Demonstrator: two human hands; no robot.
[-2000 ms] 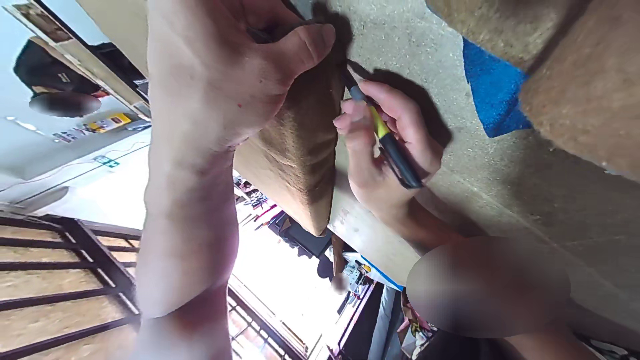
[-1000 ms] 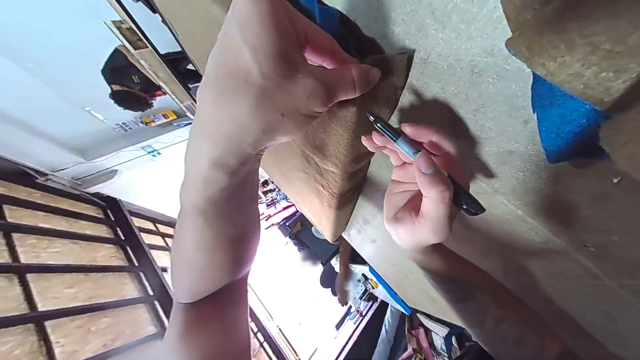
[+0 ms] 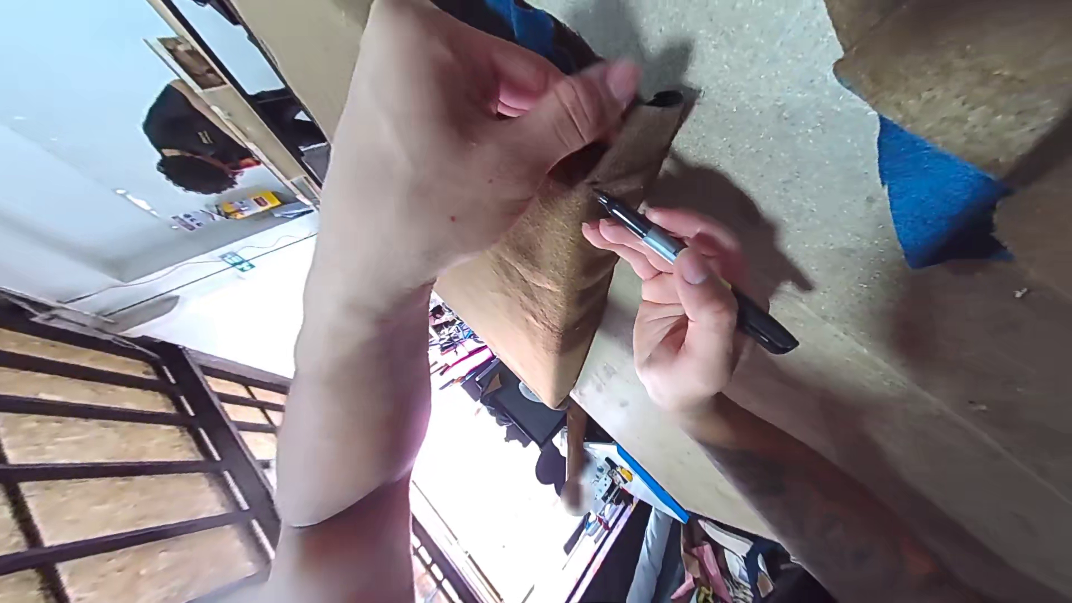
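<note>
A piece of brown leather hangs partly past the edge of the pale work surface. My left hand grips its upper part, thumb on top, and hides much of it. My right hand holds a black marker pen with a grey band between thumb and fingers. The pen is uncapped at the upper left end, and its tip points at the leather just below my left thumb; whether it touches cannot be told. Blue material shows behind my left hand.
More brown leather with a blue piece lies at the upper right of the grey surface. A metal railing stands at lower left. A person in dark clothes is in the background. Cluttered items lie below the surface edge.
The right hand has changed its hold on the pen, which earlier lay more upright in the fingers with a yellow-green part showing. More of the leather's upper end now shows beside my left thumb. The view has shifted.
</note>
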